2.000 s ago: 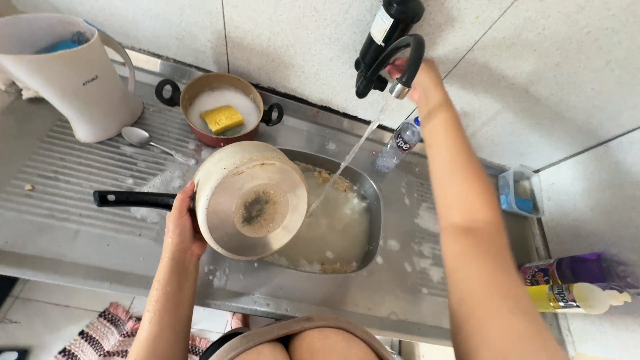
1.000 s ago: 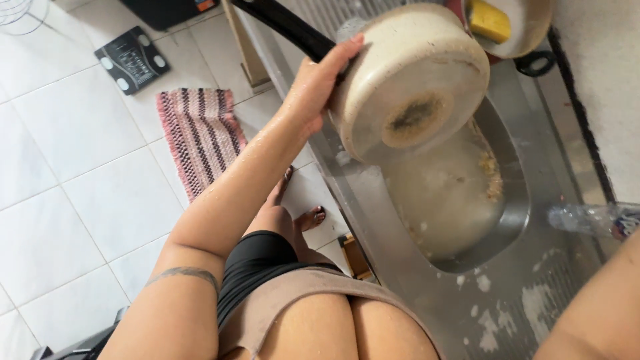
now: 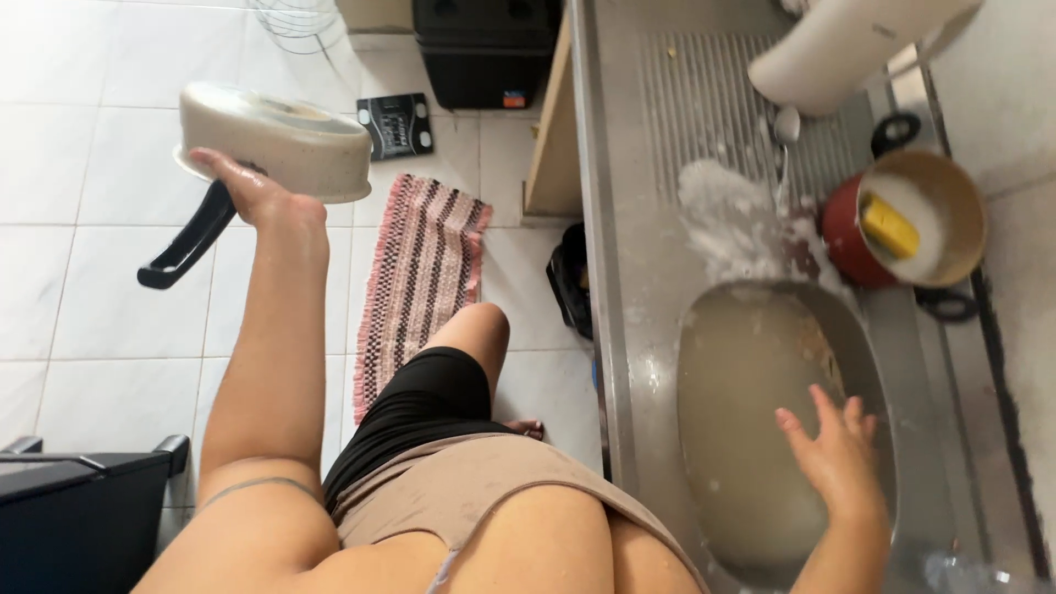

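Note:
My left hand (image 3: 260, 188) grips a light-coloured pan (image 3: 280, 144) by its side near the black handle (image 3: 188, 235). The pan is held bottom up over the tiled floor, left of the counter. Its underside has a brownish mark. Over the steel sink (image 3: 876, 371), which holds cloudy water (image 3: 742, 429) with food bits along one side, my right hand (image 3: 833, 450) has its fingers spread and holds nothing. A red pot (image 3: 850, 223) with black side handles stands beside the sink, holding suds and a yellow sponge (image 3: 889, 225).
A spoon (image 3: 786, 128) and a white jug (image 3: 850, 49) rest on the ribbed steel drainboard (image 3: 693, 99), near foam. On the floor lie a striped woven rug (image 3: 421, 280) and a black scale (image 3: 396, 125). A clear plastic bottle (image 3: 965, 573) shows at the bottom right.
The view has swung far towards the floor. The pan in my left hand has moved from above the sink to over the floor. My right hand has left the faucet, where it was earliest.

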